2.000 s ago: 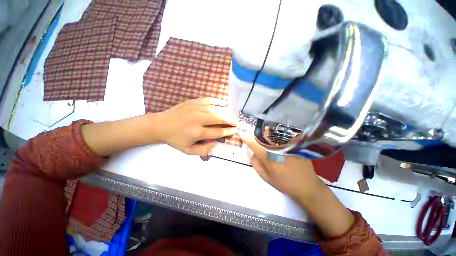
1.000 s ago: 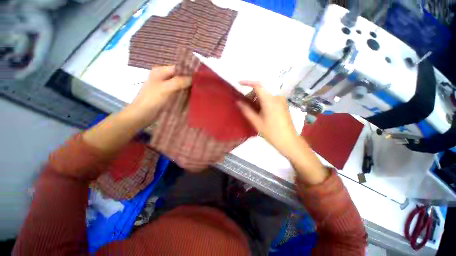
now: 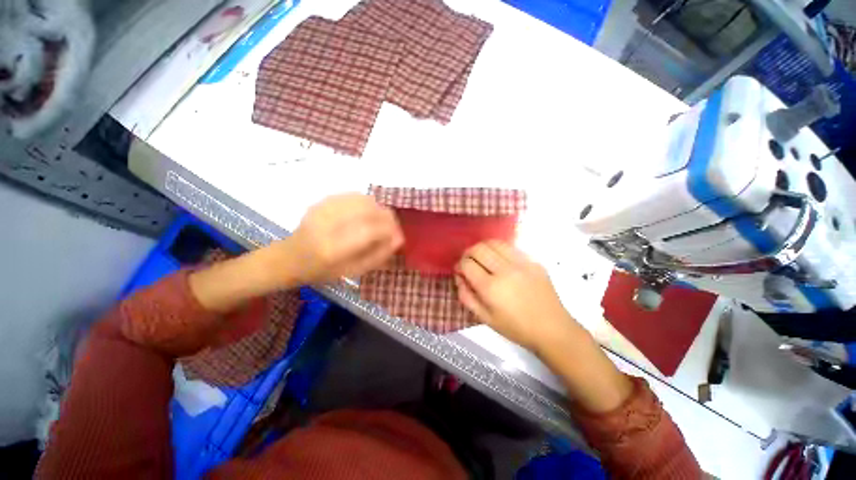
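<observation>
A plaid pocket piece (image 3: 418,297) lies on the white table near its front edge, with a red pocket piece (image 3: 441,239) on it. A plaid strip is folded over along the far edge of the red. My left hand (image 3: 349,234) is slightly blurred, with curled fingers at the left edge of the cloth; whether it grips is unclear. My right hand (image 3: 507,286) has its fingertips pinched on the red piece's lower right part. The sewing machine head (image 3: 695,202) stands to the right, apart from this cloth.
Loose plaid pieces (image 3: 324,80) overlap at the back left. A red piece (image 3: 662,319) lies under and beside the machine head. A small black tool and brown tab (image 3: 704,392) are right of it. Red-handled scissors (image 3: 793,464) are cut off at lower right. A blue bin (image 3: 221,427) holds plaid-and-red pieces below the table.
The plaid and red work left the needle area, was held up and opened over the front edge, and now lies on the table with its far edge folded. The view has shifted.
</observation>
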